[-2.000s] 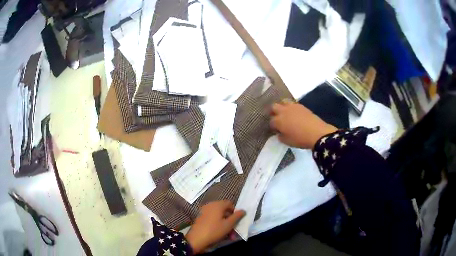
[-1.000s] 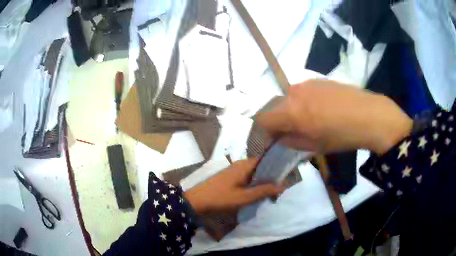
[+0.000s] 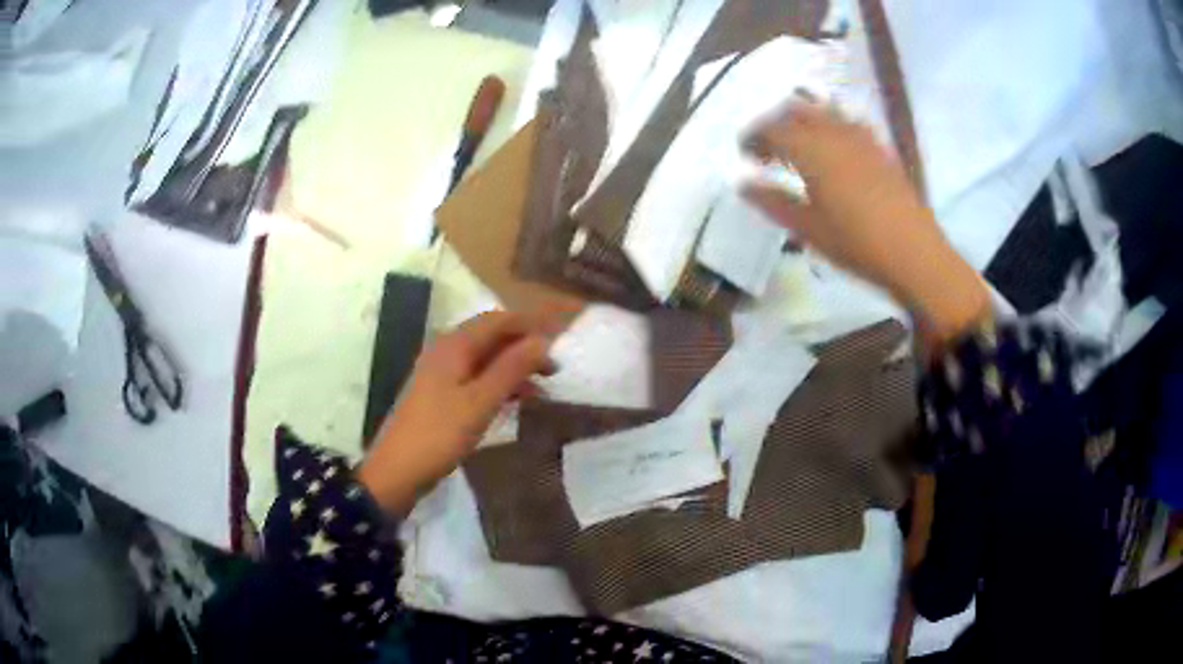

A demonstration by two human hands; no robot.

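My left hand [image 3: 454,396] is over the left edge of the brown checked pieces [image 3: 714,551], fingers apart, with nothing visible in it. My right hand [image 3: 850,201] is blurred, fingers apart, over white pattern pieces [image 3: 701,169] on the upper checked stack. A small white card [image 3: 742,244] lies just below its thumb; I cannot tell whether they touch. A white card with writing [image 3: 642,467] and a slim pointed white piece [image 3: 759,409] lie on the checked cloth.
Shears [image 3: 136,337] lie at left, past a dark red edge [image 3: 247,389]. A dark bar weight [image 3: 396,344], an orange-handled tool [image 3: 470,136] and a tan card [image 3: 493,214] lie near my left hand. A long brown strip [image 3: 895,97] runs behind my right arm. Dark cloth [image 3: 1148,214] lies at right.
The view has shifted left. My hands were together around a strip-like piece; now they are apart with no strip visible in them. My right hand has moved up over the stack.
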